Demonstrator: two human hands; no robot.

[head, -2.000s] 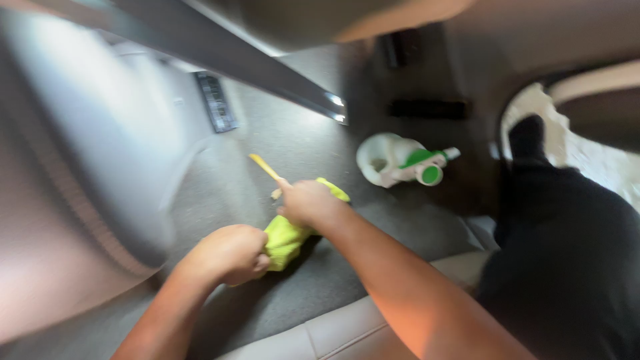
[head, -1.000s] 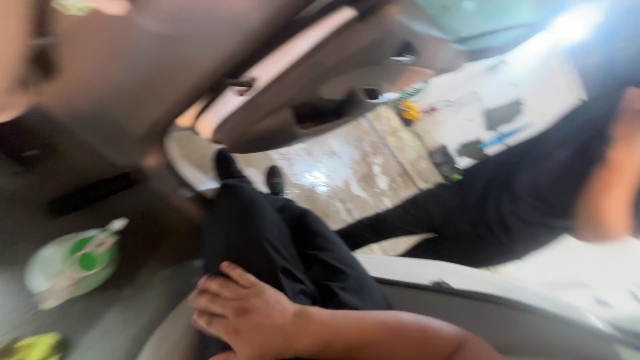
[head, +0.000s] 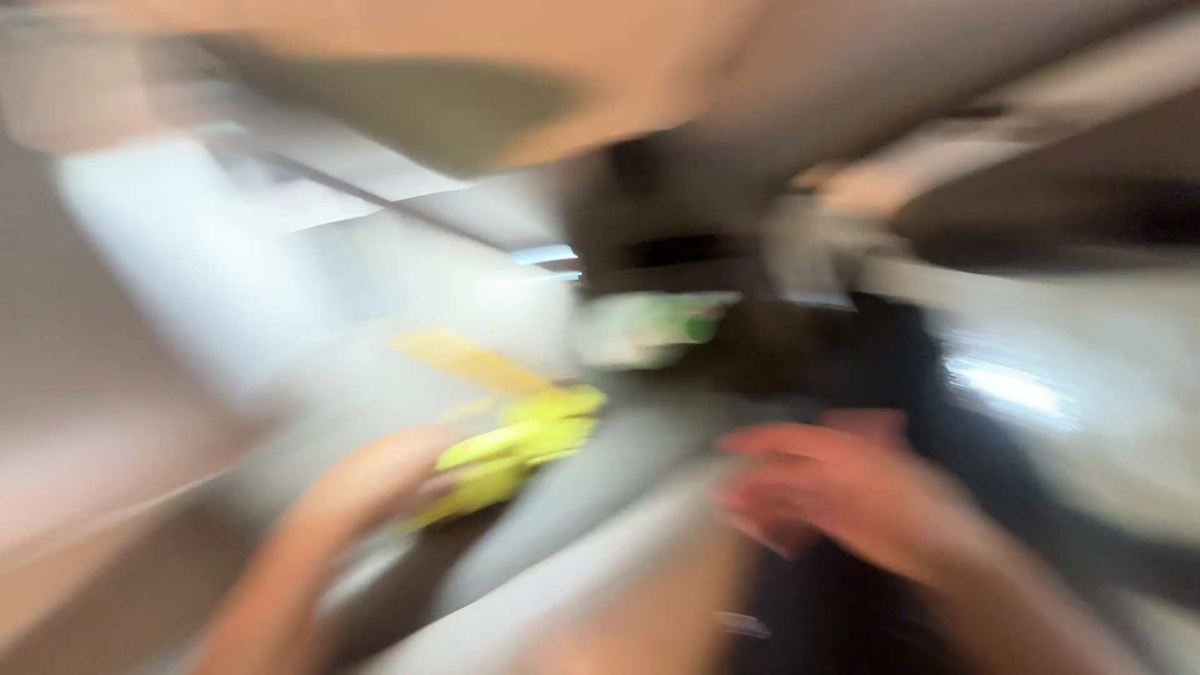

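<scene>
The head view is heavily blurred. My left hand (head: 403, 478) grips a bright yellow-green cloth (head: 520, 445) low at the centre left. A flat yellow strip-like tool (head: 473, 361) extends up and left from the cloth; whether it touches the hand is hidden. My right hand (head: 816, 483) is held over my dark-clothed leg at the right, with its fingers partly spread and nothing visible in them. Beyond the cloth, near the middle, a whitish container with a green-capped bottle (head: 647, 328) stands on the grey floor.
A pale seat edge (head: 581, 553) runs diagonally below the hands. Large pale panels fill the left side. At the right are my dark trouser legs (head: 891, 375), a brown door panel (head: 1059, 197) and bright wet-looking ground (head: 1106, 375) outside the opening.
One second ago my right hand lay on the dark trouser leg; now it is raised beside it. The view has swung back toward the cabin floor, with my left hand and the cloth in sight.
</scene>
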